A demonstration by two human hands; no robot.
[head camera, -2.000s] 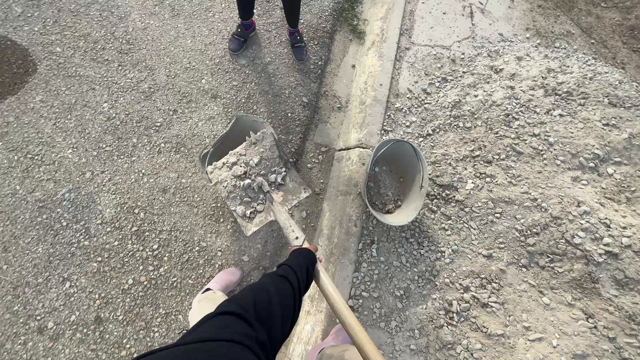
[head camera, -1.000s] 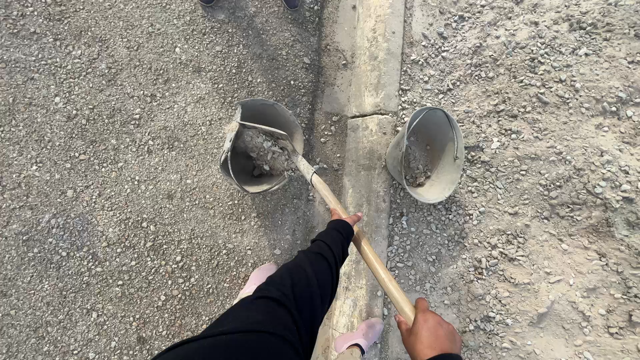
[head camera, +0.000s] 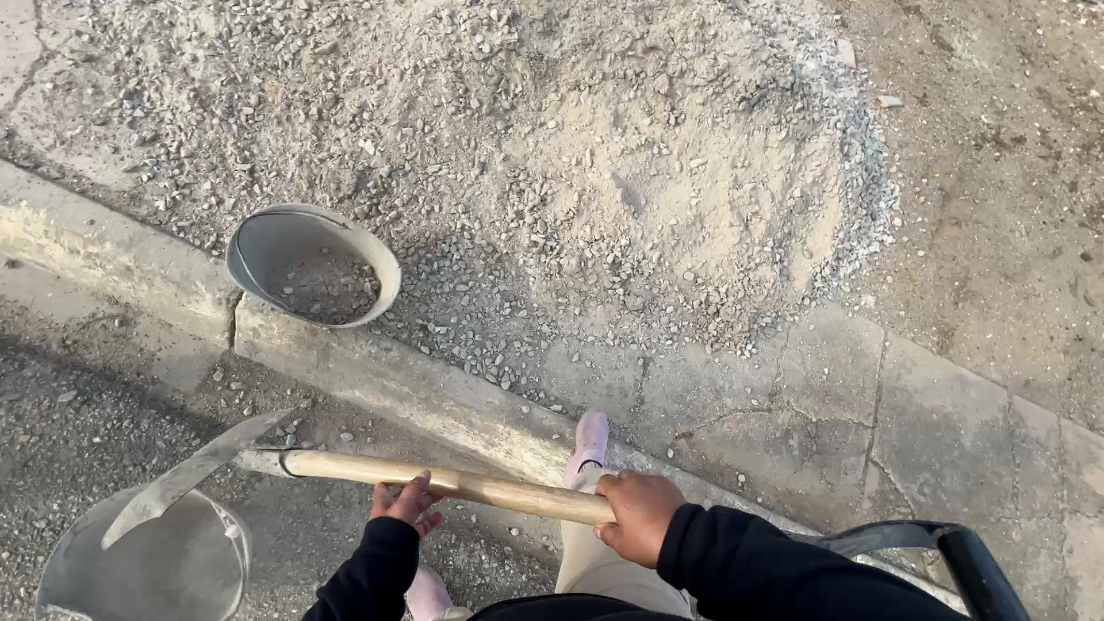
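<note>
A shovel with a wooden handle [head camera: 483, 486] lies across the lower middle of the view. My right hand [head camera: 640, 517] is closed around the handle's end. My left hand [head camera: 409, 502] supports the handle nearer the blade, with its fingers partly spread. The metal blade [head camera: 185, 474], seen almost edge-on, is over the rim of a grey bucket [head camera: 237, 552] at the lower left. The inside of this bucket looks dusty; its bottom is partly hidden. A second bucket [head camera: 386, 274], tilted beside the curb, holds some grey gravelly material [head camera: 326, 289].
A concrete curb [head camera: 379, 379] runs diagonally past my feet. Beyond it spreads a pile of gravel and pale powder [head camera: 673, 172]. Cracked paving [head camera: 793, 414] lies to the right. A black handle [head camera: 979, 573] on a curved frame juts in at the lower right.
The view has turned strongly toward the gravel pile. The blade held grey material two seconds ago and now shows edge-on, with no load visible on it.
</note>
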